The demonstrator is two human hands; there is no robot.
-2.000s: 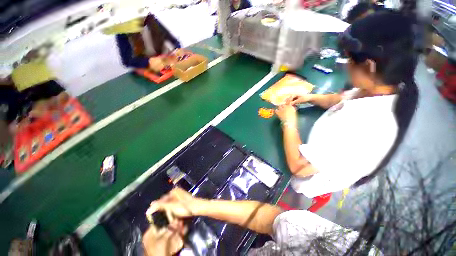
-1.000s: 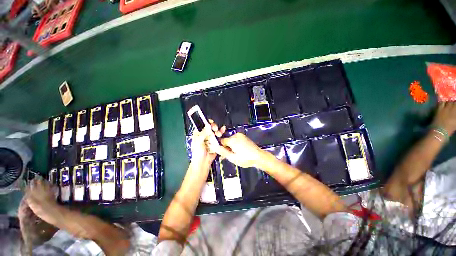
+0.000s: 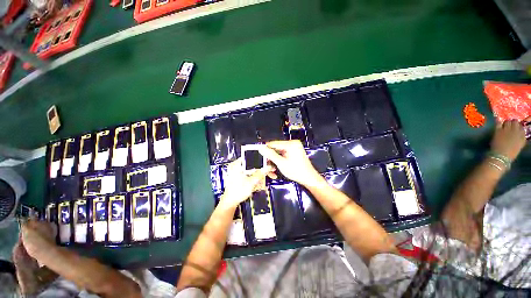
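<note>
A phone with a white front and dark screen (image 3: 254, 158) is held between my two hands over the black blister tray (image 3: 364, 152) before me. My left hand (image 3: 237, 181) grips it from the left and below. My right hand (image 3: 291, 163) has its fingers at its right and upper edge. The phone's lower part is hidden by the fingers. A phone body (image 3: 296, 123) lies in an upper pocket of the tray. Phones with gold edges lie in lower pockets, one at the right (image 3: 403, 189) and one just below my hands (image 3: 262, 214).
A second tray of phones (image 3: 179, 198) stands at left, with a neighbour's hands (image 3: 36, 236) beside it. The green belt (image 3: 326, 43) carries a phone (image 3: 182, 78) and another (image 3: 53, 119). Orange parts (image 3: 473, 115), a red-orange bag (image 3: 508, 100) and a neighbour's hand (image 3: 509, 138) are at right.
The view has turned from the right-hand neighbour to the trays. The phone in my hands has gone from tilted to nearly upright and closer in. The belt phones have shifted left.
</note>
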